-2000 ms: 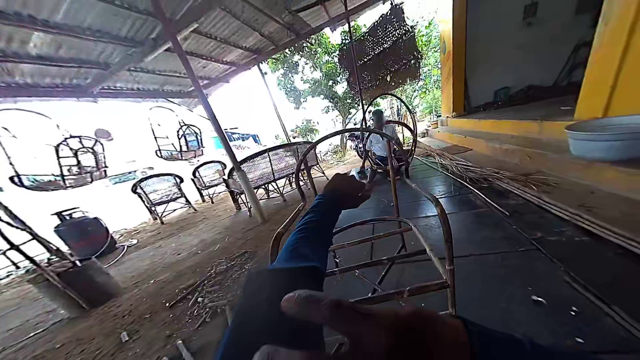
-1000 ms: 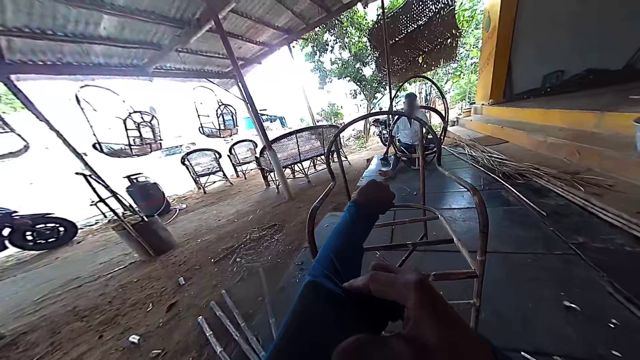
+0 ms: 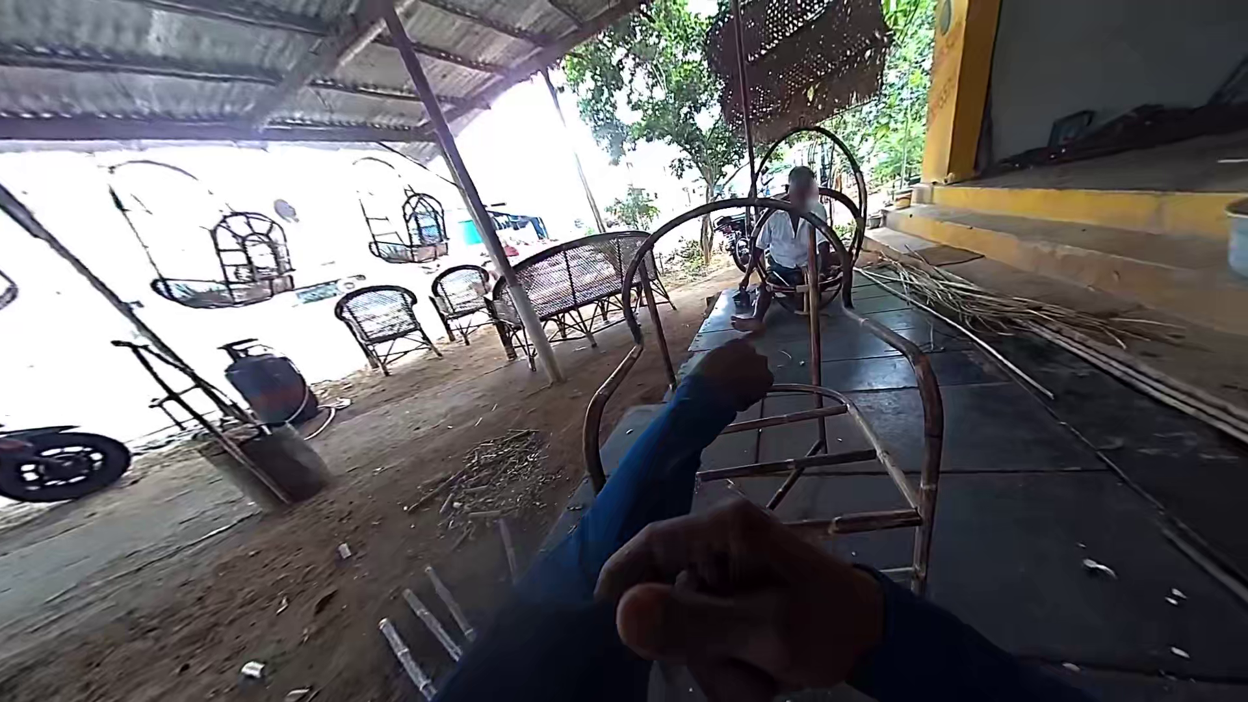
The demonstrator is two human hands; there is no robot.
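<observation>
A cane chair frame (image 3: pixel 924 439) with a curved top hoop stands on dark floor slabs before me. My left hand (image 3: pixel 733 372), at the end of a blue sleeve, is stretched forward at the frame's left side, its fingers curled; whether it holds anything cannot be told. Close to the camera, my right hand (image 3: pixel 751 595) is in shadow with its fingers bent and thumb toward me. It lies over the near part of the frame, and nothing can be made out inside it. Cut cane ends (image 3: pixel 429 624) show at the lower left.
A person (image 3: pixel 795 234) sits farther along the slabs by a round cane frame. Long cane strips (image 3: pixel 1004 302) lie beside the steps (image 3: pixel 1063 234) at the right. Cane chairs (image 3: pixel 380 317), a cane settee (image 3: pixel 575 278), a slanted post (image 3: pixel 468 195) and a gas cylinder (image 3: pixel 270 382) stand at the left.
The view has swung left and a motorcycle wheel has come into sight. My left arm remains stretched forward beside the chair frame.
</observation>
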